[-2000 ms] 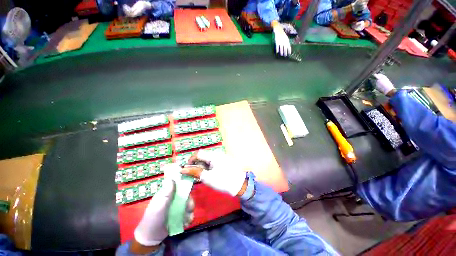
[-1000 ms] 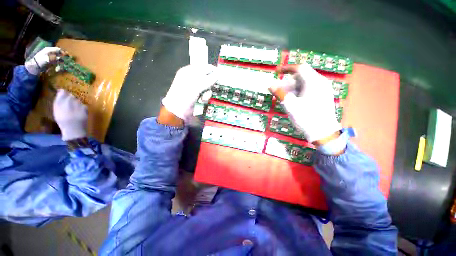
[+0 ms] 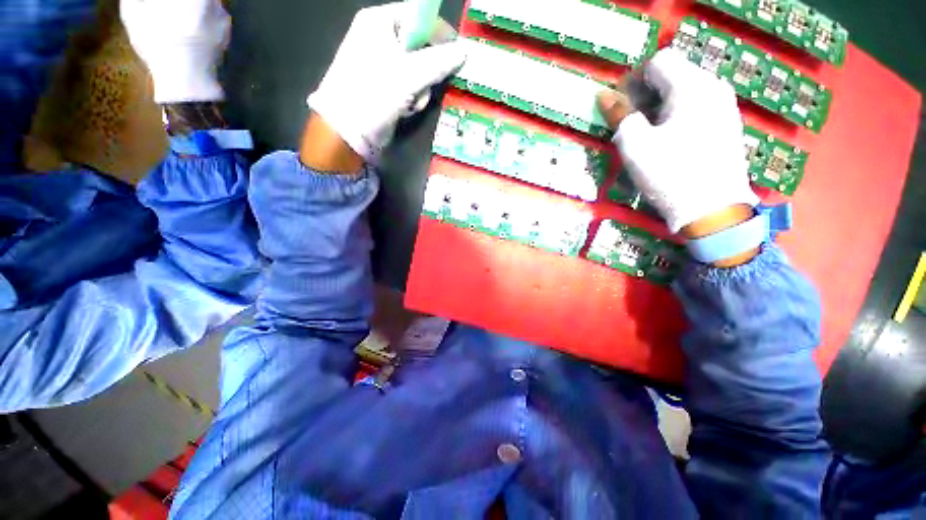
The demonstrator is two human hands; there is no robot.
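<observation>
My gloved left hand (image 3: 381, 76) is closed on a pale green strip stack (image 3: 422, 20) at the top edge. Its fingertips are at the left end of a white adhesive strip (image 3: 533, 83), which lies along a green circuit board. My gloved right hand (image 3: 690, 142) has its bare-looking thumb and finger pinched at the strip's right end and hides part of the boards below. A board above (image 3: 635, 39) bears another white strip. The boards (image 3: 518, 150) below show pale component squares. All lie on the red mat (image 3: 538, 295).
Boards without a white strip (image 3: 756, 71) lie in the right column. A yellow slip (image 3: 911, 288) is at the right edge. A neighbour's gloved hand (image 3: 183, 46) and blue sleeve are at the left, over a tan-brown mat (image 3: 96, 91).
The view has moved closer and down over the mat. Both hands stay by the same strip, and the pale green stack now shows above my left hand. The neighbour's hand appears nearer.
</observation>
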